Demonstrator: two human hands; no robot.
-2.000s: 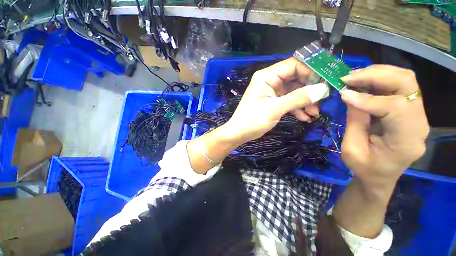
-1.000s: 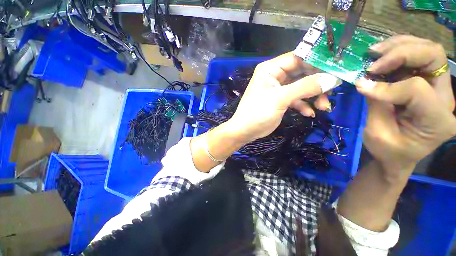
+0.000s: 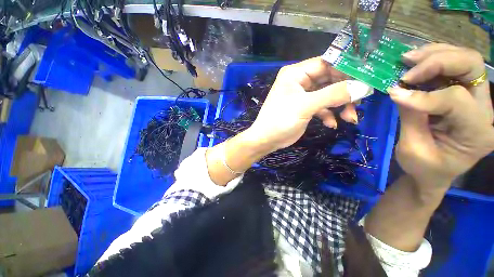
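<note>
A green circuit board panel with white print and silvery connectors along its left edge is held in the air at the bench's edge. My left hand grips its lower left side, thumb on the near edge. My right hand pinches its right end. The dark soldering iron points down from the bench, its tip over the board. A thin brownish tube comes down beside it. Whether a wire lies at the tip cannot be told.
A blue bin of black cables lies below my hands. A left bin holds cables and small green boards. Black cables hang over the bench edge. Cardboard boxes stand at left. Green panels lie at upper right.
Both hands have moved the panel up and right, under the iron, and its face now shows wider. In the last second, the panel has only tilted slightly.
</note>
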